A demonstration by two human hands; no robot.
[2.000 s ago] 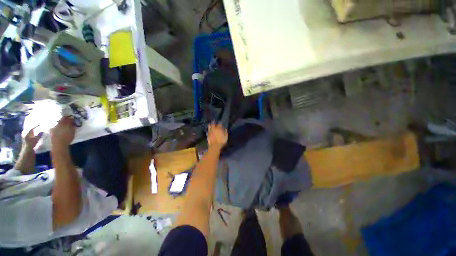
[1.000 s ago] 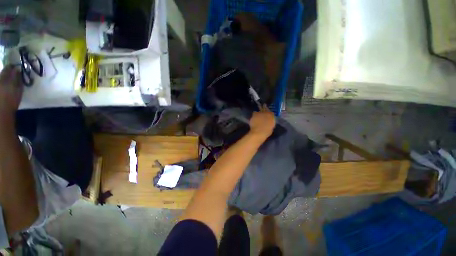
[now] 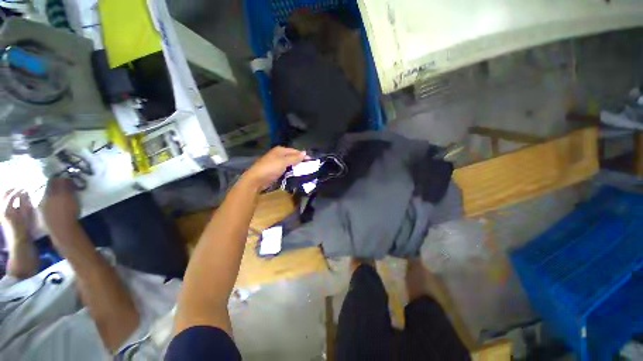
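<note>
My left hand (image 3: 277, 166) reaches in from the lower left and pinches the edge of a black garment piece (image 3: 328, 171) with white labels (image 3: 306, 168) and a thin white line along its edge. This piece lies at the upper left of a heap of grey garments (image 3: 374, 218) on the wooden bench. A white slip (image 3: 271, 240) lies on grey cloth at the heap's left. My right hand is not in view.
A blue crate (image 3: 376, 106) with dark cloth stands behind the heap. The bench (image 3: 529, 173) runs right; another blue crate (image 3: 578, 254) is at lower right. A seated worker (image 3: 84, 303) and a white machine table (image 3: 201, 134) are left. A pale table (image 3: 451, 42) is upper right.
My left hand has moved left and back from the crate's front edge. The black piece with white labels now lies on the heap's near side of the crate, held at its edge.
</note>
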